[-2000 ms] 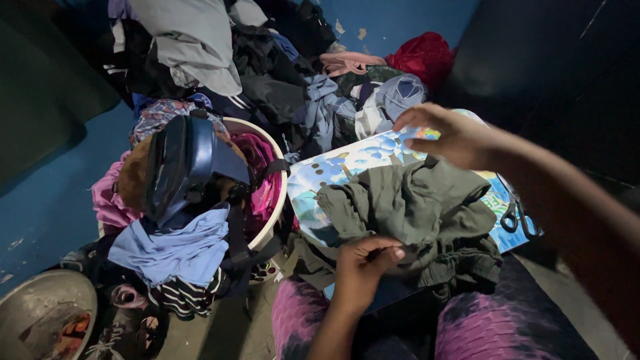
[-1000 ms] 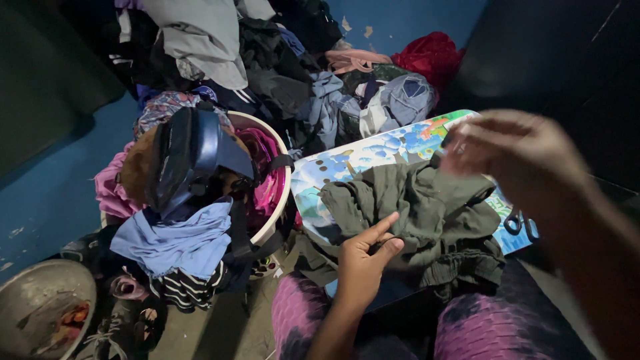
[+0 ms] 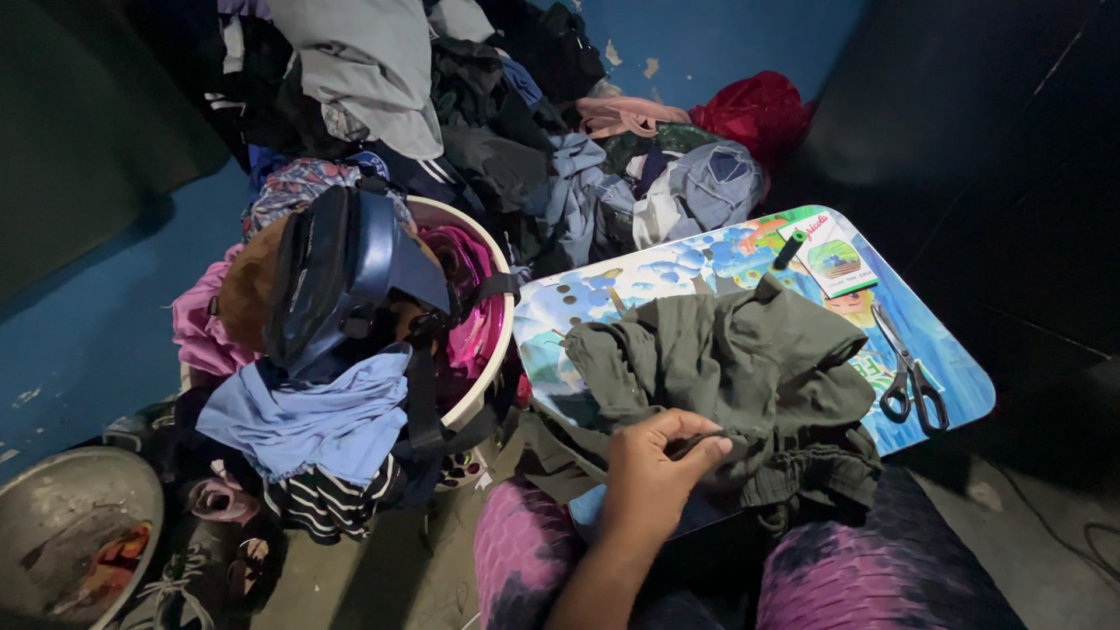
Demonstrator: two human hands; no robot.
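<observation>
An olive-green cloth garment [image 3: 744,359] lies bunched over a lap board with a colourful printed top [image 3: 954,376]. Between thumb and fingers, my left hand [image 3: 669,464] pinches a fold at the garment's near side. My right hand is out of the picture. Beyond the garment, a spool of dark green thread [image 3: 789,250] rests near a small needle packet [image 3: 836,258] that bears writing. Black-handled scissors [image 3: 912,376] lie on the board's right part, their blades pointing away from me.
Left of the board, a round basket [image 3: 494,350] overflows with clothes and a dark blue bag [image 3: 350,271]. Behind is a large heap of clothes [image 3: 490,157] against a blue wall. A metal basin [image 3: 79,525] and a laced shoe [image 3: 175,577] are at lower left.
My right hand, over the board in both earlier frames, has left the view, and the thread spool and packet now show. My left hand has gone from spread fingers one second ago to pinching the cloth.
</observation>
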